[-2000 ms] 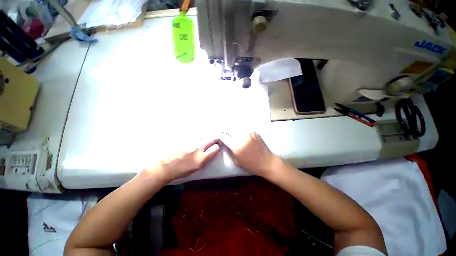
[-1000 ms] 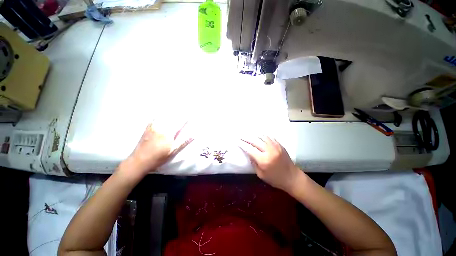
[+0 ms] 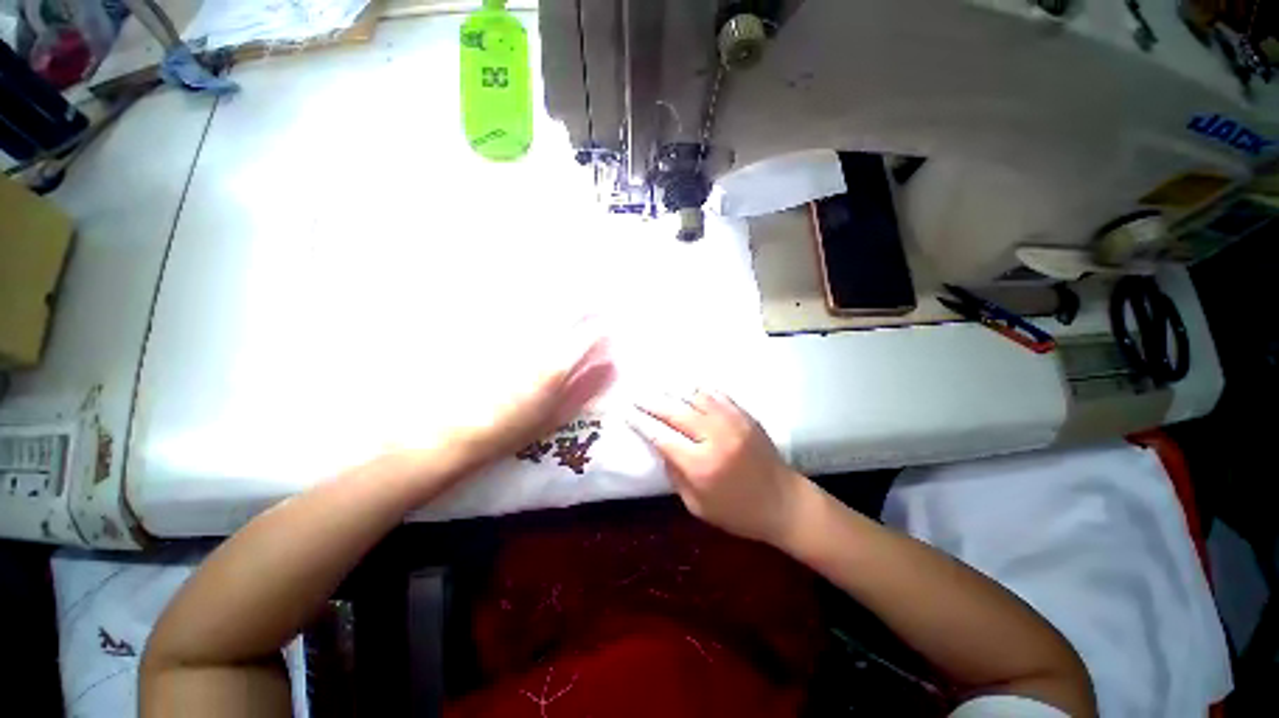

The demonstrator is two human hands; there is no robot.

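A white fabric panel [image 3: 596, 481] with a small dark motif lies at the table's front edge, overexposed and merging with the white table. My left hand [image 3: 575, 386] is on the cloth above the motif, its fingers washed out by glare; its grip cannot be told. My right hand [image 3: 722, 456] lies on the cloth just right of the motif, fingers slightly apart and pointing left. The presser foot and needle [image 3: 631, 197] of the sewing machine [image 3: 968, 84] are farther back, above both hands.
A lime-green tag [image 3: 497, 87] lies left of the machine head. A small white piece [image 3: 786, 183] partly covers a smartphone [image 3: 863, 253]. Red and dark snips [image 3: 999, 320] and black-handled scissors [image 3: 1150, 330] are at right. White cloth hangs at lower right [image 3: 1052, 561] and lower left [image 3: 119, 631].
The motif, hidden two seconds ago, shows near the front edge. From being apart one second ago, my hands are closer together, the left moved inward over the cloth. The camera view has shifted.
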